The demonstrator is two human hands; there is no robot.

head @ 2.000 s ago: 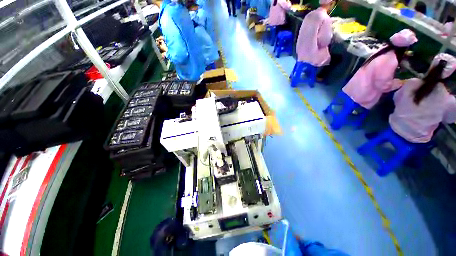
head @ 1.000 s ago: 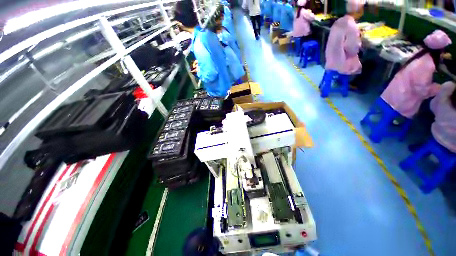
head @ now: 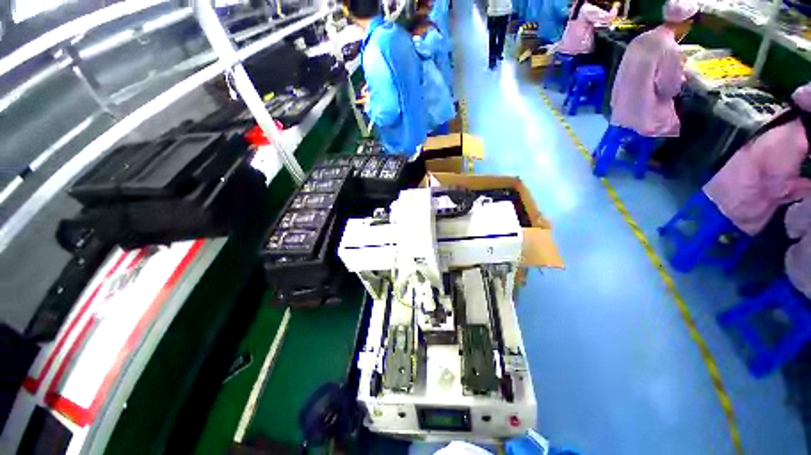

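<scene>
The white bench machine stands in front of me, with its overhead head above two parallel slides. The left slide carries a dark greenish fixture, and the right slide carries a similar one. Whether units lie in them is too blurred to tell. The front edge has a small dark display and a red button. Neither of my hands shows clearly. A white shape and a blue shape, perhaps clothing, are cut off by the bottom edge.
Stacked black trays with units on top stand left of the machine. A round dark object is at its front left corner. An open cardboard box is behind. A white, red-marked shelf runs at left. People in blue and pink work farther off.
The view has turned left since the first frame and then tilted slightly, so the machine sits farther right. The blue shape at the bottom edge shows less than in the first frame.
</scene>
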